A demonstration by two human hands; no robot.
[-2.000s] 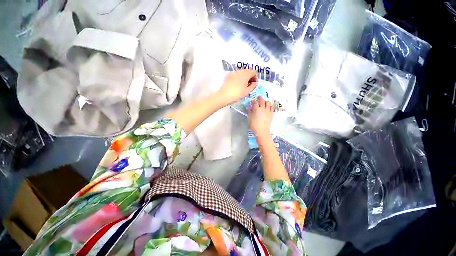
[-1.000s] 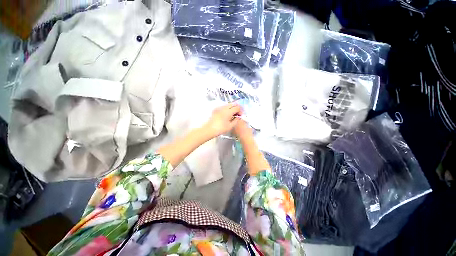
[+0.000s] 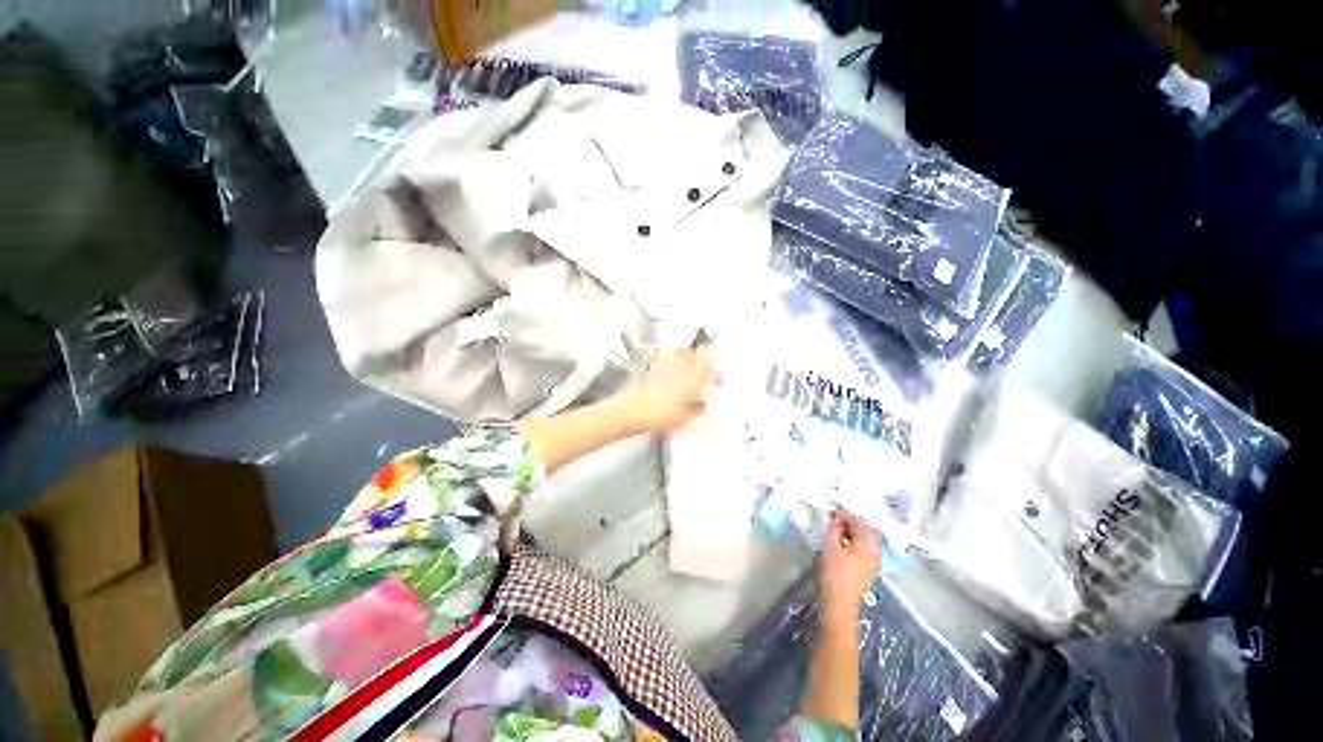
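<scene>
A beige jacket [image 3: 566, 218] with dark round buttons lies spread and crumpled at upper centre. My left hand [image 3: 679, 392] is at its lower right edge, fingers bent; glare hides whether it grips cloth. My right hand [image 3: 850, 554] is lower right, fingertips drawn together beside light blue packets [image 3: 784, 510]; whether it pinches one is unclear. A clear garment bag with large lettering [image 3: 849, 413] lies between and above the hands. A pale cloth strip [image 3: 708, 507] hangs below my left hand.
Bagged dark garments [image 3: 885, 203] are stacked beyond the lettered bag. A bagged light garment [image 3: 1052, 507] lies at right, with dark bagged garments [image 3: 1161, 681] below it. An open brown carton [image 3: 138, 580] stands at lower left. More dark bags [image 3: 174, 348] lie at left.
The view has swung so the jacket sits further right. My hands, together a second ago, are now apart: the left at the jacket's edge, the right lower and to the right.
</scene>
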